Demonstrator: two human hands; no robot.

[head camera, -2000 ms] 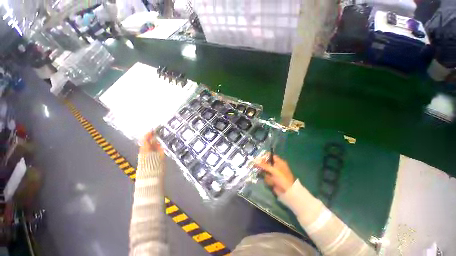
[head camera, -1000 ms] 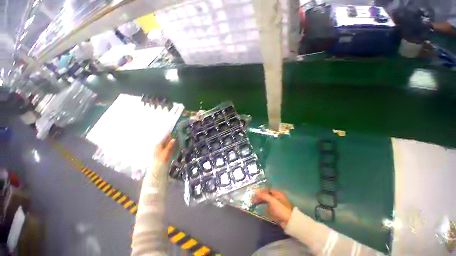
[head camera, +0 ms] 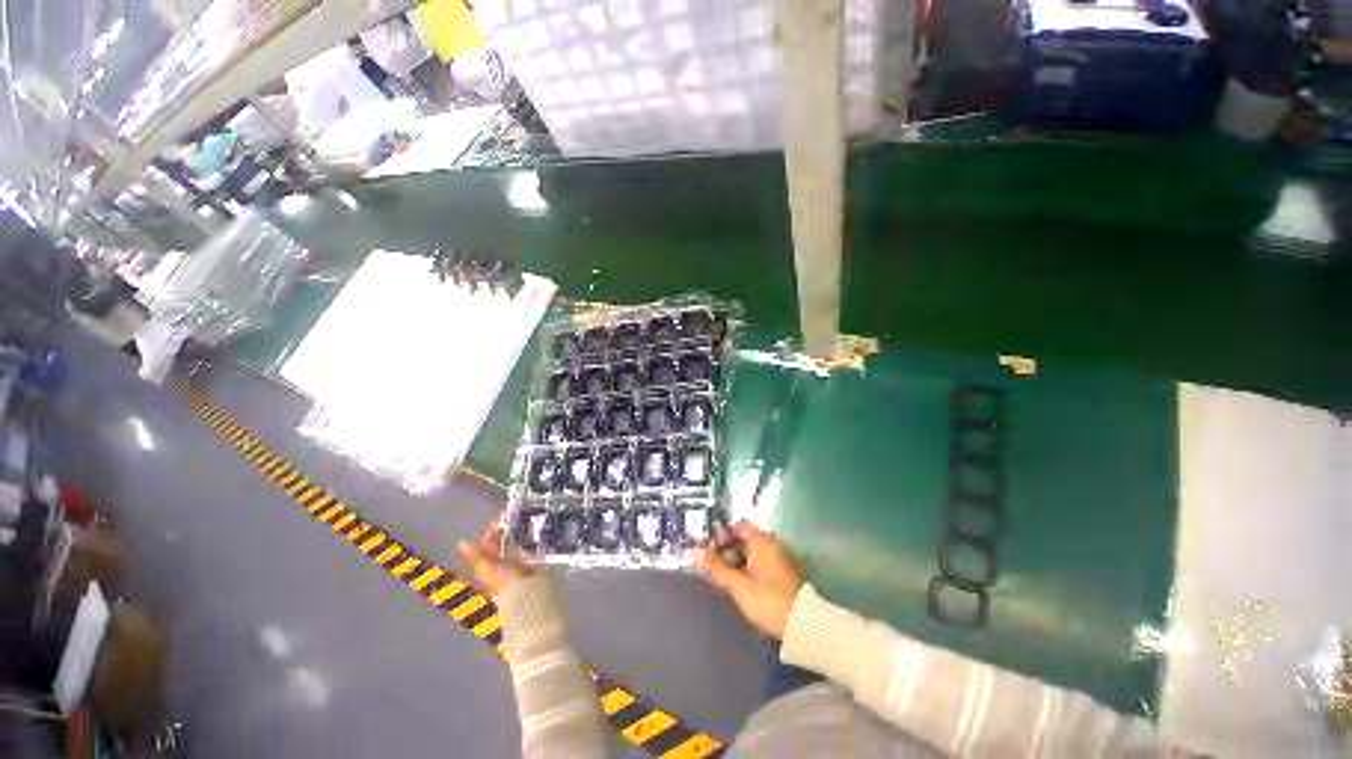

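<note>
A clear blister tray point(head camera: 623, 445) with rows of black square parts lies on the bench, its near edge at the bench's front edge. My left hand point(head camera: 497, 567) holds the tray's near left corner. My right hand point(head camera: 759, 575) is at the near right corner, fingers closed around a small dark thing beside the tray edge; whether it also grips the tray is unclear. A column of black watch case frames point(head camera: 971, 504) lies on the green mat point(head camera: 845, 489) to the right.
A white stack point(head camera: 423, 356) with small black parts point(head camera: 478, 272) at its far edge lies left. A pale post point(head camera: 814, 223) stands behind the tray. A white sheet point(head camera: 1260, 519) with yellowish specks point(head camera: 1243, 641) lies right. Clear trays point(head camera: 237, 282) lie far left.
The filled tray has turned from slanted to nearly square with the bench edge. My left hand has moved from the white stack to the tray's near left corner. My right hand has shifted slightly left.
</note>
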